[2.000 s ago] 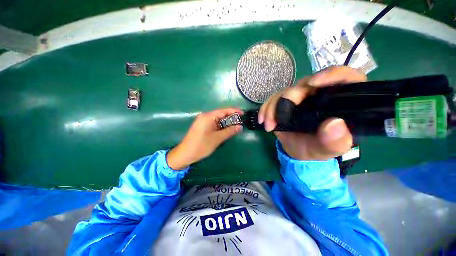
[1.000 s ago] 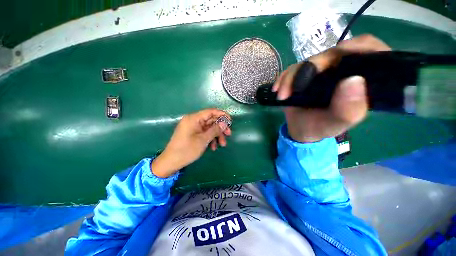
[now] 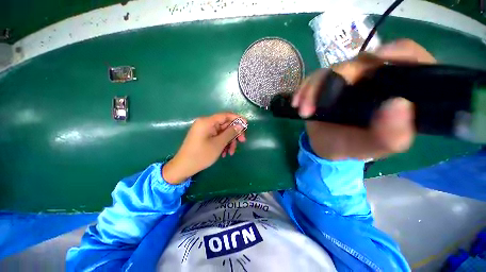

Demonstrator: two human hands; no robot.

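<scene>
My left hand (image 3: 205, 143) holds a small silvery metal-framed unit (image 3: 239, 125) between thumb and fingertips, a little below the round dish. My right hand (image 3: 362, 106) grips the thick black electric screwdriver (image 3: 442, 98), blurred, with a black band on one finger. The driver's black nose is at the lower rim of the round dish (image 3: 270, 71), which is full of tiny silvery screws. The nose is apart from the unit. The bit's tip is too small and blurred to make out.
Two more metal-framed units (image 3: 122, 74) (image 3: 120, 108) lie at the left on the green bench (image 3: 64, 159). A clear plastic bag (image 3: 343, 37) lies right of the dish, with the black cord (image 3: 381, 22) by it. A white rail (image 3: 80, 26) curves along the back.
The driver has moved from the unit in my left hand to the dish's lower rim. The unit is now apart from the driver and turned in my left fingertips.
</scene>
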